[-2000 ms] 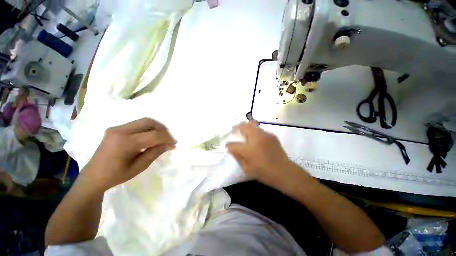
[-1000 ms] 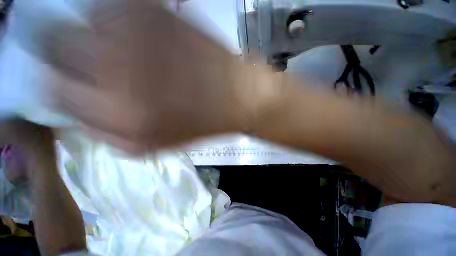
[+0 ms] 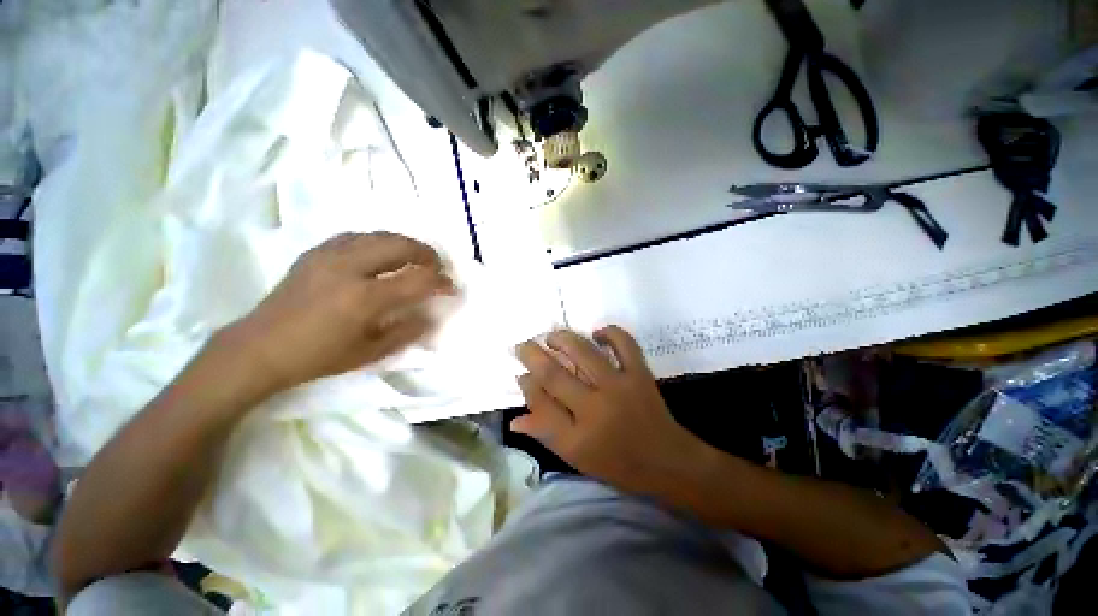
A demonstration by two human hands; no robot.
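The white to pale yellow fabric piece (image 3: 325,481) is heaped at the left and hangs over the table's front edge onto the lap. A flat part of it reaches toward the needle area. My left hand (image 3: 367,295) lies on the fabric left of the needle, fingers bent; whether it pinches cloth is unclear. My right hand (image 3: 590,397) is at the front edge, fingers curled at the fabric's right edge; its grip is hidden in glare. The sewing machine head (image 3: 518,36) stands above, with its presser foot area (image 3: 542,175) brightly lit.
Black fabric shears (image 3: 819,108) and thread snips (image 3: 831,199) lie right of the needle. A black strips bundle (image 3: 1021,169) lies farther right. A printed ruler (image 3: 771,315) runs along the front edge. A plastic bag with scraps (image 3: 1023,421) is below at right.
My right hand has come back from reaching across to the far left and is now at the front edge. The fabric now lies flatter and nearer the needle. The camera view has shifted.
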